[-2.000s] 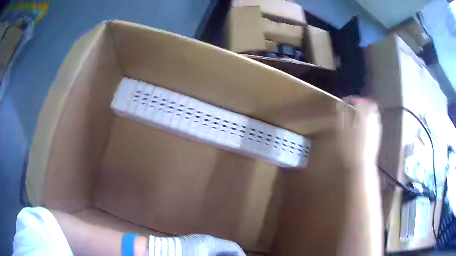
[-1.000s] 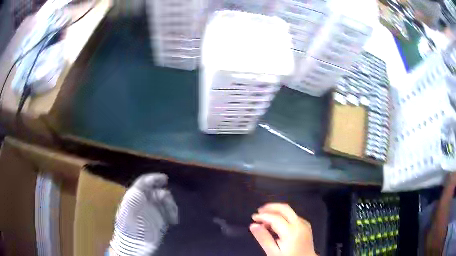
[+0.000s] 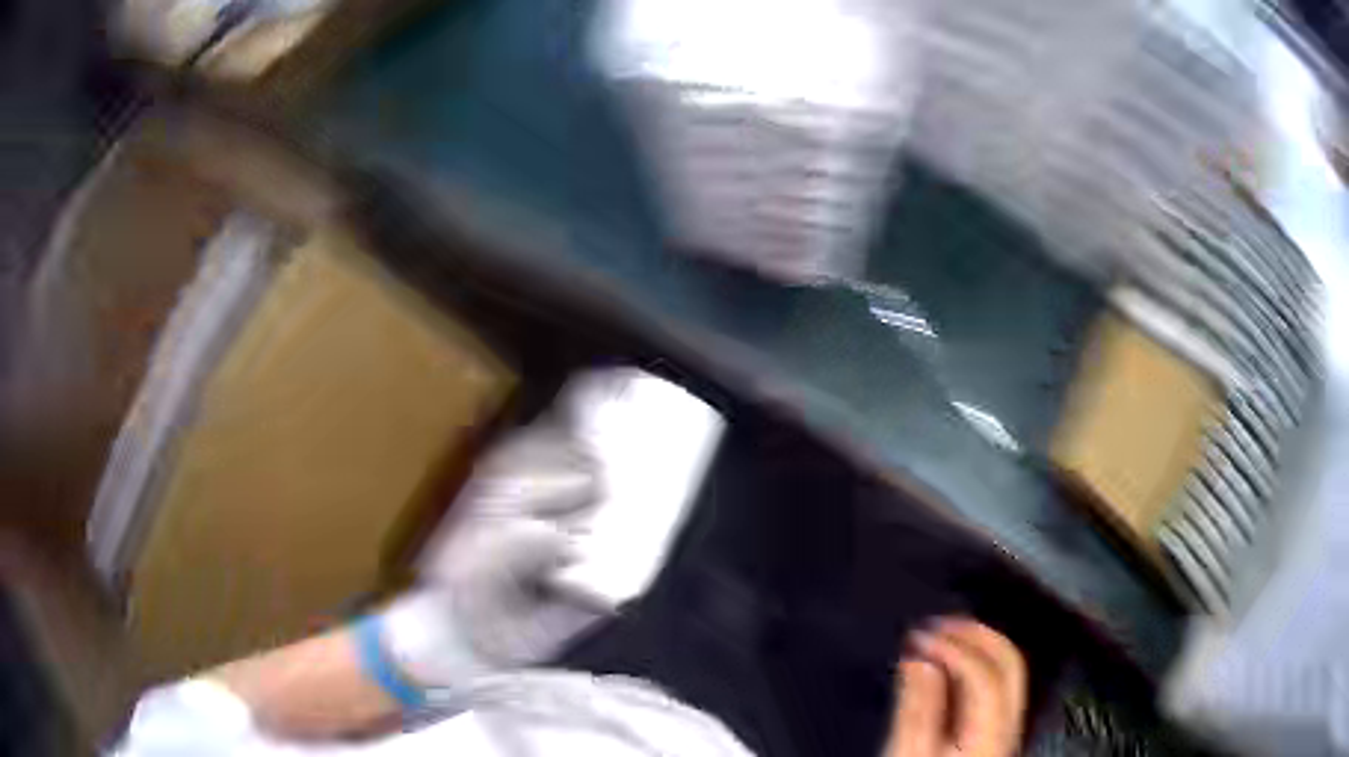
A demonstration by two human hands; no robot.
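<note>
A white plastic housing shell (image 3: 647,481) is held in my gloved left hand (image 3: 518,540), at the centre left over the dark lap. The glove's fingers lie on the shell's left side; the frame is blurred and finger detail is unclear. A blue band is on my left wrist. My bare right hand (image 3: 962,692) is at the bottom edge, partly cut off, fingers curled and apart from the shell; nothing shows in it. A white stack of housings (image 3: 777,170) stands on the dark green bench (image 3: 577,266).
An open brown carton (image 3: 318,444) is at the left with a white row of parts (image 3: 185,385) inside. An insert tray (image 3: 1139,422) is on the bench at right. More white stacks (image 3: 1036,119) stand behind. A thin silver tool (image 3: 984,426) lies near the bench edge.
The view has turned and blurred. My left hand, with no shell visible in it one second ago, now holds a white shell. My right hand sits lower and further right in the picture.
</note>
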